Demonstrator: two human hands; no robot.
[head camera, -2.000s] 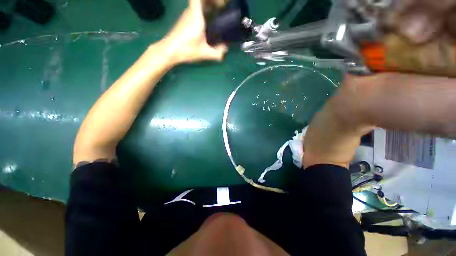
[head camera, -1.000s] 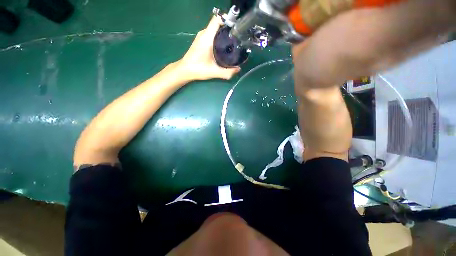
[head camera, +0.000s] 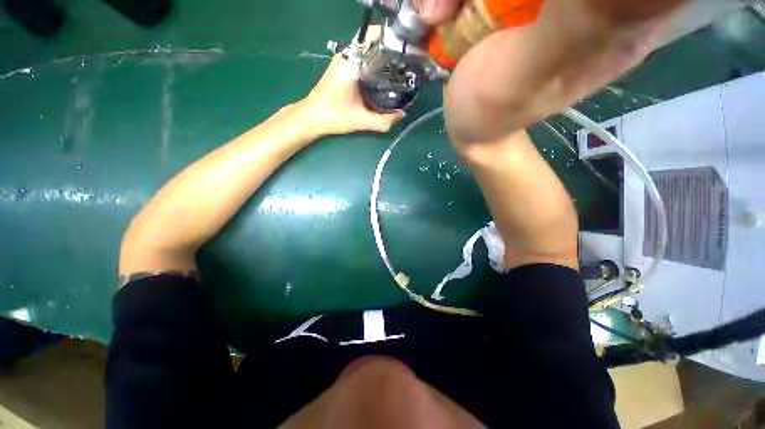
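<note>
My left hand (head camera: 340, 100) holds a round black housing (head camera: 387, 99) from its left side, at the top centre, over the green surface (head camera: 277, 167). My right hand (head camera: 495, 84) grips the orange screwdriver body (head camera: 510, 12) with tan tape at the top; its fingers are partly cut off by the upper edge. The silver screwdriver nose (head camera: 403, 33) is over the housing's open face and hides part of it. Whether the tip touches the housing cannot be told.
A white tube loop (head camera: 376, 188) and a crumpled white strip (head camera: 461, 270) lie on the green surface. Tiny specks are scattered inside the loop. A white-grey box (head camera: 696, 138) with a label, fittings and a black hose (head camera: 721, 337) stands at right. A clear tube arcs before it.
The screwdriver and my right hand have moved left, bringing the nose over the housing. The housing has tilted to show its face and moved slightly down. The clear tube has swung left.
</note>
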